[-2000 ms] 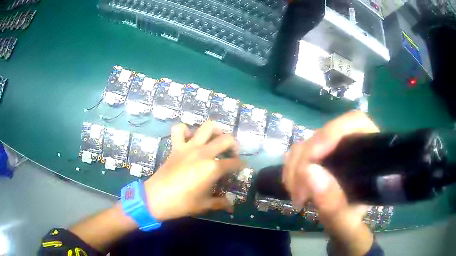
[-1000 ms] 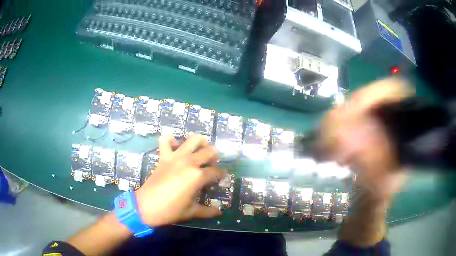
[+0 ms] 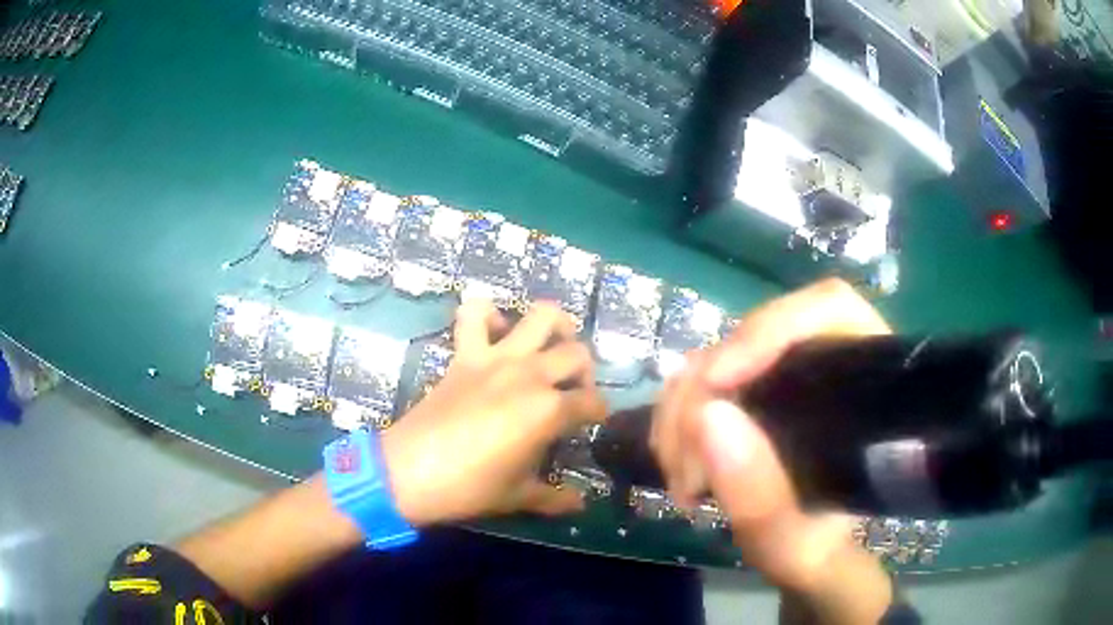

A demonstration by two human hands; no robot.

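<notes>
Circuit boards (image 3: 427,244) lie in two long rows on the green mat (image 3: 147,232). My right hand (image 3: 745,427) is closed around the thick black electric screwdriver (image 3: 891,421), held lying nearly level. Its dark nose (image 3: 625,446) points left, at a board of the front row (image 3: 579,462) beside my left fingers. My left hand (image 3: 519,409) rests over the front row with fingers bent and spread around that board, thumb at its near edge. The driver tip and any screw are too small or hidden to tell. Thin dark wires curl from some back-row boards.
A clear ribbed component tray (image 3: 513,73) lies at the back. The screw feeder (image 3: 842,110) stands right of it, with its metal pickup block (image 3: 836,189) in front. A grey power supply (image 3: 1001,134) with a red light is at far right. Small parts (image 3: 25,100) lie at far left.
A second ago the screwdriver was blurred and farther right, nearer the feeder; my right hand has brought it left to my left hand. The camera view has also shifted.
</notes>
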